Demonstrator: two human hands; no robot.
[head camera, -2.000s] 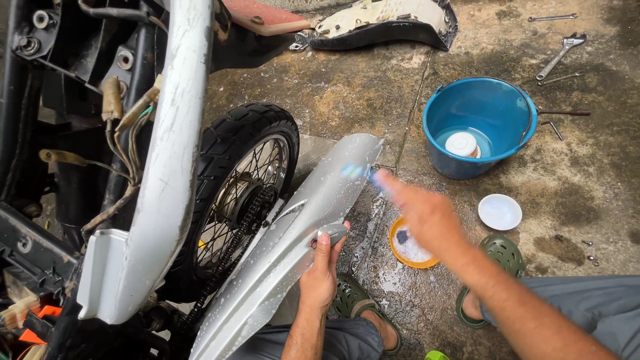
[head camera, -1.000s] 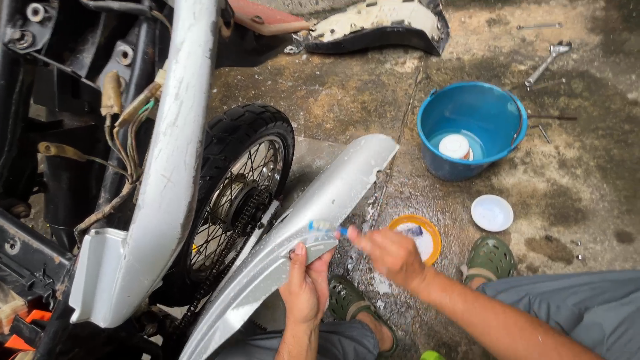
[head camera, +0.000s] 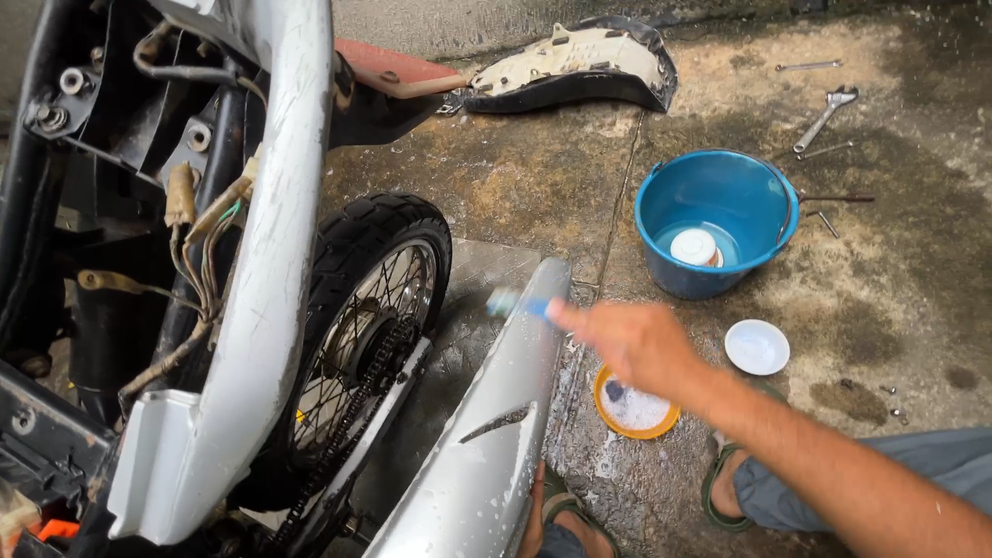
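A silver plastic motorcycle side panel, wet with suds, slants up from the bottom edge. My left hand holds its right edge from behind, mostly hidden by the panel. In my right hand is a blue-handled brush, blurred, over the panel's upper end. Below that hand stands an orange bowl of foamy water with a dark lump in it. A white bowl lies to the right. Behind it is a blue bucket with a white container inside.
At left stands the motorcycle frame with a silver fairing, loose wiring connectors and a spoked rear wheel. A motorcycle seat lies upside down at the back. An adjustable wrench, other tools and small screws lie at right.
The panel has been turned, and a slot now shows in its face. My left hand has gone lower, largely behind it. My right hand has moved the brush to the panel's upper end.
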